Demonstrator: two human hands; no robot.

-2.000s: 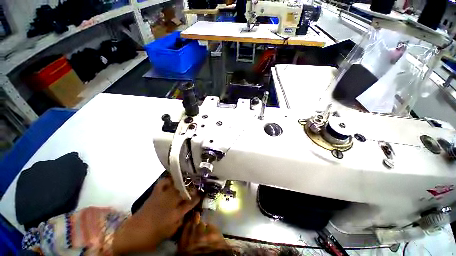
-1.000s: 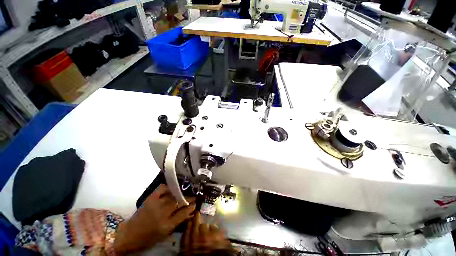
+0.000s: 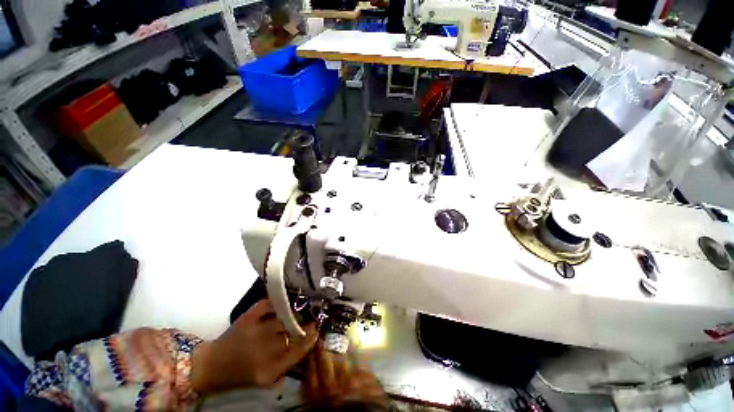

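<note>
The white sewing machine (image 3: 418, 241) spans the view, with its presser foot (image 3: 338, 318) lit by a yellowish lamp. Black fabric (image 3: 248, 299) shows at the left of the needle area, mostly hidden by my hands and the machine head. My left hand (image 3: 253, 346) presses on the black fabric just left of the presser foot. My right hand (image 3: 340, 380) is at the fabric's near edge in front of the foot, cut off by the bottom edge and partly blurred. A stack of charcoal panels (image 3: 76, 298) lies on the table at left.
Black material (image 3: 475, 350) lies under the machine arm, with snips (image 3: 529, 401) near it. A blue bin edge (image 3: 48, 211) runs along the table's left side. Another blue bin (image 3: 290, 80) and a second sewing machine (image 3: 475, 24) stand behind. A clear bag (image 3: 668, 121) hangs at upper right.
The view has shifted slightly. Both hands stay close to the presser foot on the black fabric; my left hand's fingers have moved a little. The stack has not moved.
</note>
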